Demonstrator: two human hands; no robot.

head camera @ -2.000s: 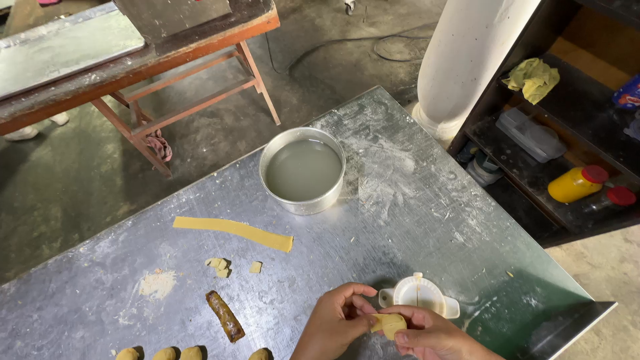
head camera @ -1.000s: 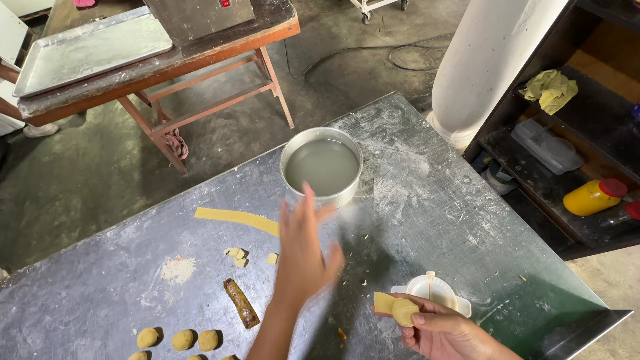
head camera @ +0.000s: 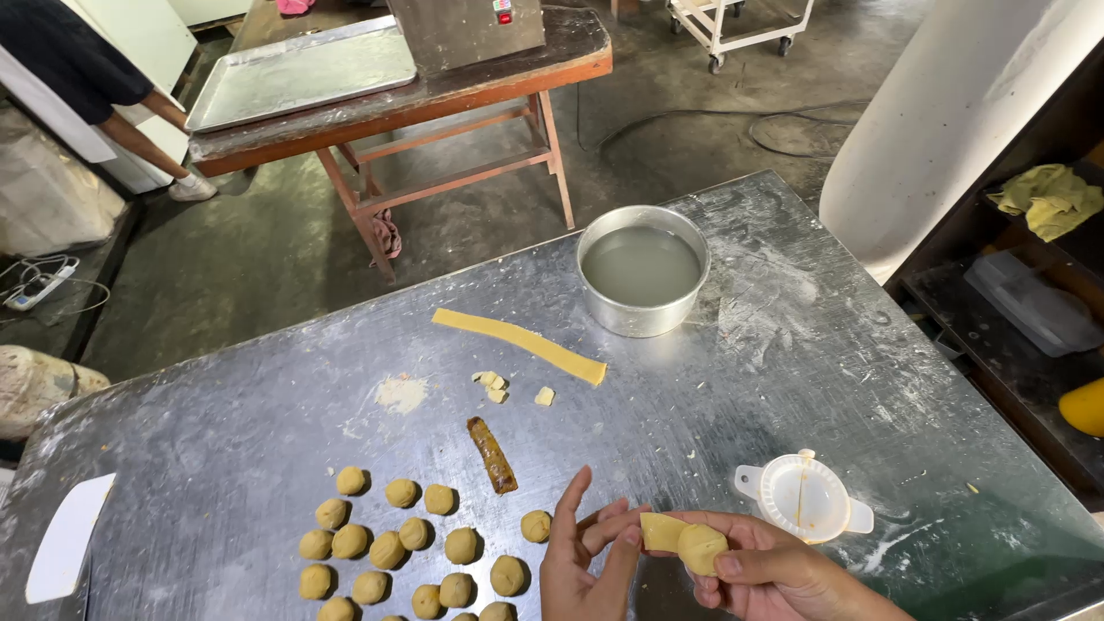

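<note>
My right hand [head camera: 759,565] holds a round dough ball [head camera: 702,548] with a short flat dough strip [head camera: 661,532] joined to its left side. The fingers of my left hand [head camera: 595,552] touch the strip's left end. A white plastic dumpling mold [head camera: 804,498] lies open just beyond my right hand. Several dough balls [head camera: 387,549] sit at the lower left. Farther up are a brown filling log [head camera: 492,455], small dough scraps [head camera: 492,385], a long dough strip [head camera: 519,342] and a round metal pan of cloudy liquid [head camera: 642,267].
A white dough scraper [head camera: 71,539] lies at the metal table's left edge. Behind stands a wooden table [head camera: 397,99] with a metal tray [head camera: 302,73]; a person's arm and leg [head camera: 138,142] are beside it. A white column [head camera: 940,129] and dark shelves [head camera: 1000,345] stand at the right.
My left hand was over the table near the pan one second ago; it has come back to the dough strip at my right hand. The view has shifted, showing more dough balls and the person.
</note>
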